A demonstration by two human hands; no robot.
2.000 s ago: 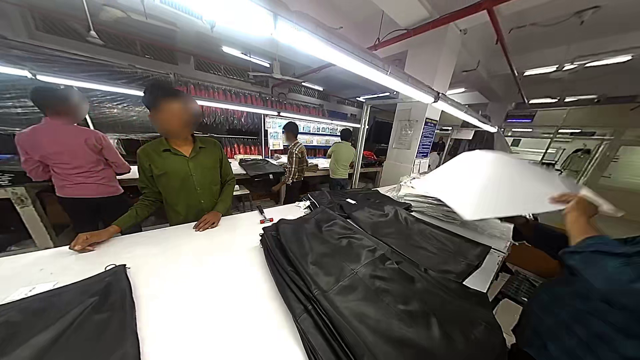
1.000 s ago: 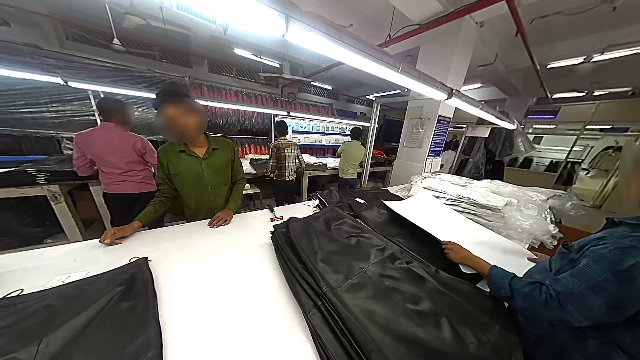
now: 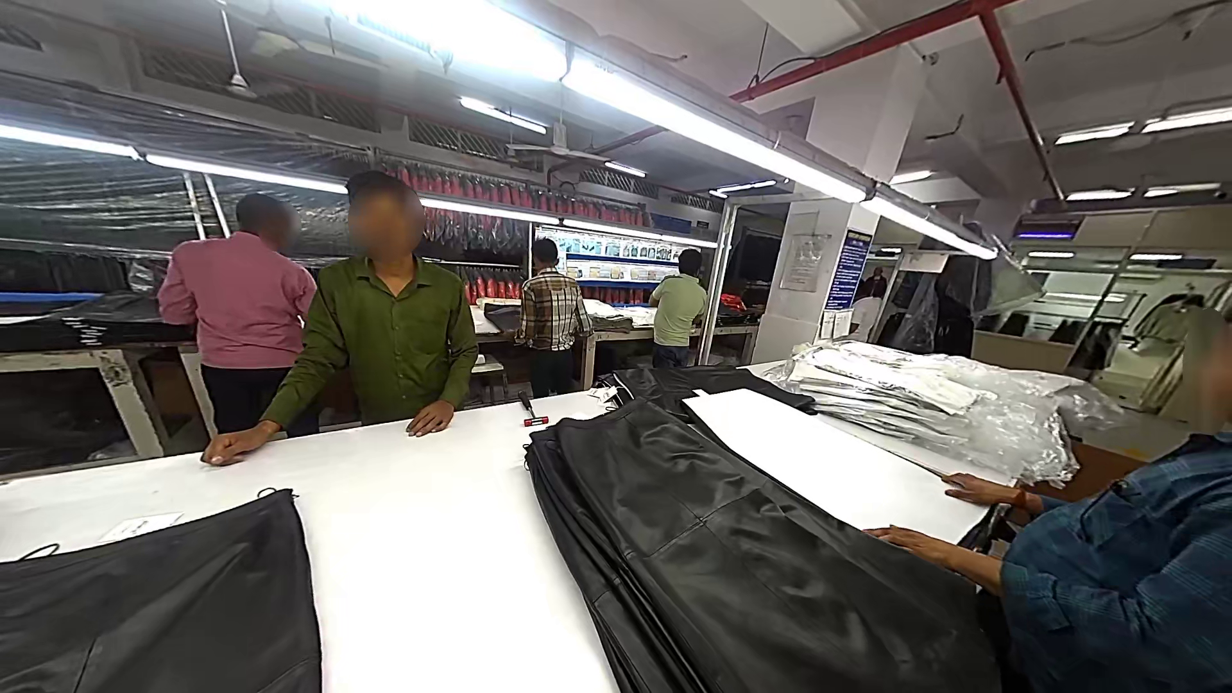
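Neither of my hands is in view. A stack of black leather-like garments (image 3: pixel 741 558) lies on the white table (image 3: pixel 423 577). Another black garment (image 3: pixel 164 616) lies flat at the lower left, with a paper tag (image 3: pixel 141 526) just behind it. Behind the stack is a further dark garment (image 3: pixel 664 385). A white sheet (image 3: pixel 837 462) rests flat over dark material on the right, and a co-worker in a blue checked shirt has both hands at its near end. A small red and black tool (image 3: pixel 535 420) lies near the table's far edge.
Across the table a person in a green shirt (image 3: pixel 390 327) rests both hands on it. Clear plastic-wrapped white items (image 3: pixel 924 395) are piled at the right. A pillar (image 3: pixel 808 241) and other people at benches stand farther back. A tube light hangs overhead.
The co-worker's white sheet, raised in the air two seconds ago, has come down flat over the dark material. Both of that person's hands now show at it. The view has shifted somewhat.
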